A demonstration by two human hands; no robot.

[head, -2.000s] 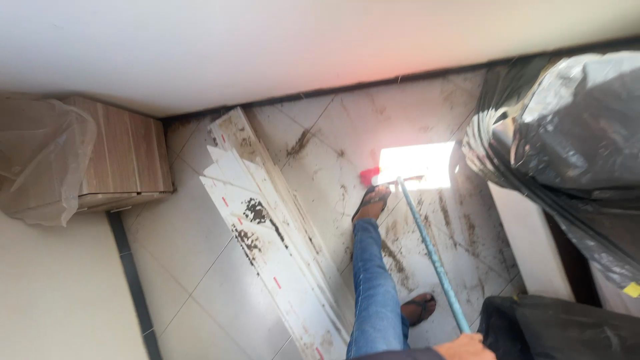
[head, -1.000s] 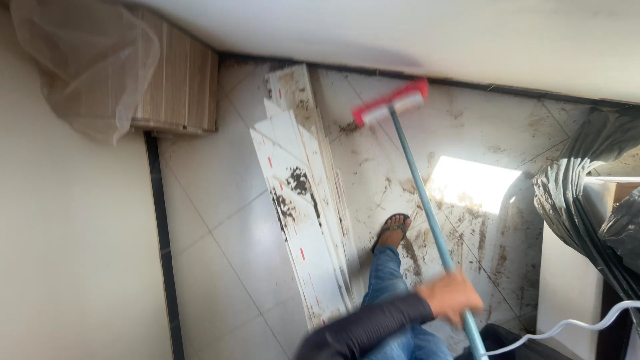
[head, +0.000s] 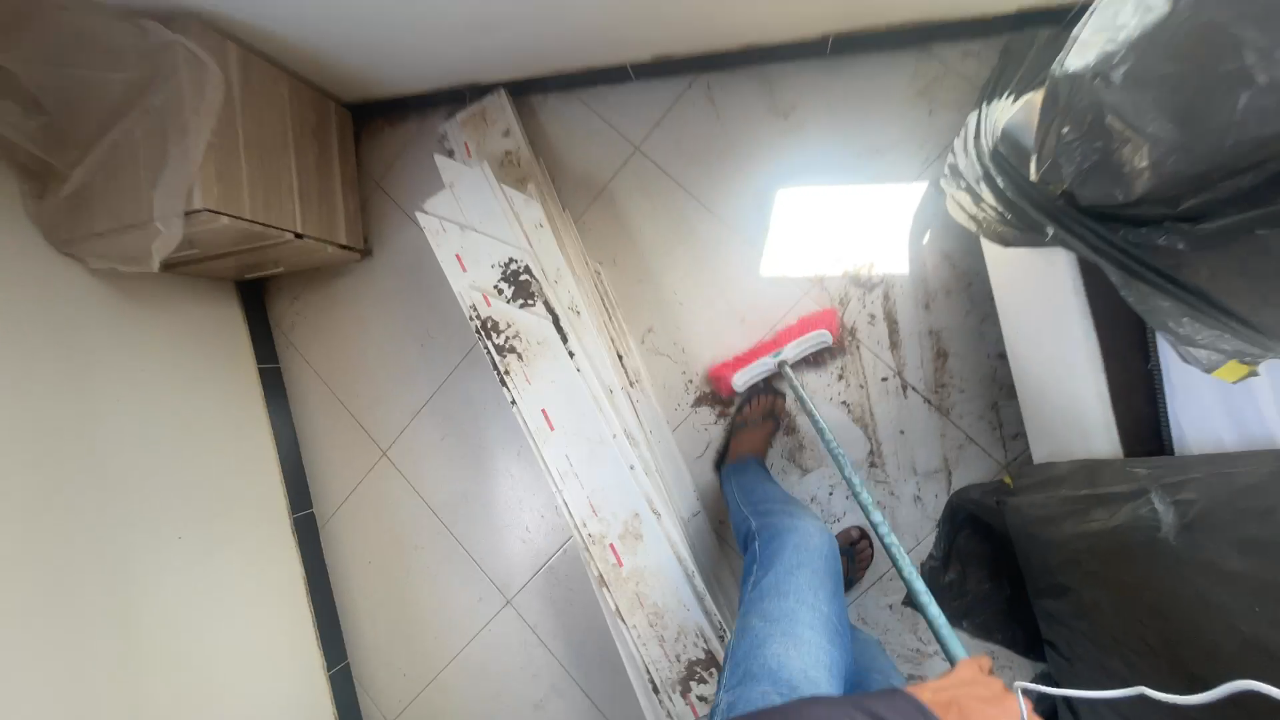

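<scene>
My left hand (head: 972,690), in a dark sleeve, is closed around the blue-green handle (head: 880,520) of a push broom at the bottom edge. The broom head (head: 778,352) has red bristles and a white block; it rests on the dirt-streaked tile floor just beyond my sandalled front foot (head: 757,425). Dark dirt (head: 715,398) lies at the left end of the bristles. A stack of long white boards (head: 560,400), stained with brown and black patches, lies left of my legs. My right hand is out of view.
A wooden cabinet (head: 290,150) under translucent plastic sheeting (head: 110,130) stands at the upper left. Black plastic (head: 1180,140) covers items at the right, beside a white panel (head: 1050,350). A white cord (head: 1150,690) runs by my hand. A dark baseboard (head: 730,60) edges the wall.
The broom head has come from near the far wall back to beside my front foot. My left hand has stayed on the handle. The view has shifted.
</scene>
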